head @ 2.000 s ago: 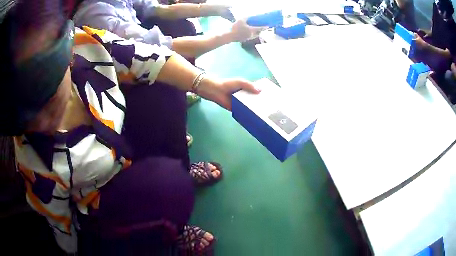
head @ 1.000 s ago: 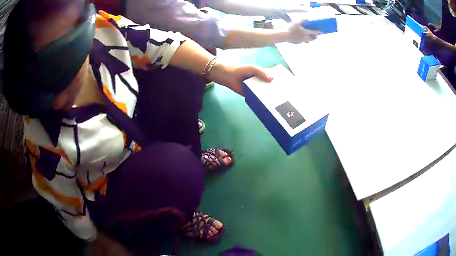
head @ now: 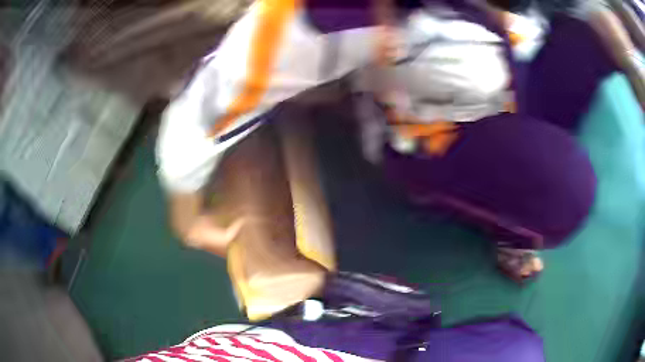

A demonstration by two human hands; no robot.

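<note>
Neither of my hands is in view. Nearest in front of me is a brown cardboard piece with yellowish edges, perhaps an open box; blur hides its exact shape. The neighbour's hand touches or grips its left side. A dark purple-black pouch with a light zip or clip lies just right of it, by purple cloth at the bottom edge. Red-and-white striped cloth shows at the bottom.
The neighbour, in a white, orange and dark top and purple trousers, sits close across the top. Grey-white stacked sheets are at the left. Green floor lies around, with a sandalled foot at the right.
The view has swung down and left and is blurred. The white tables and blue-and-white cartons have left the picture. The brown cardboard, pouch and striped cloth have come into view.
</note>
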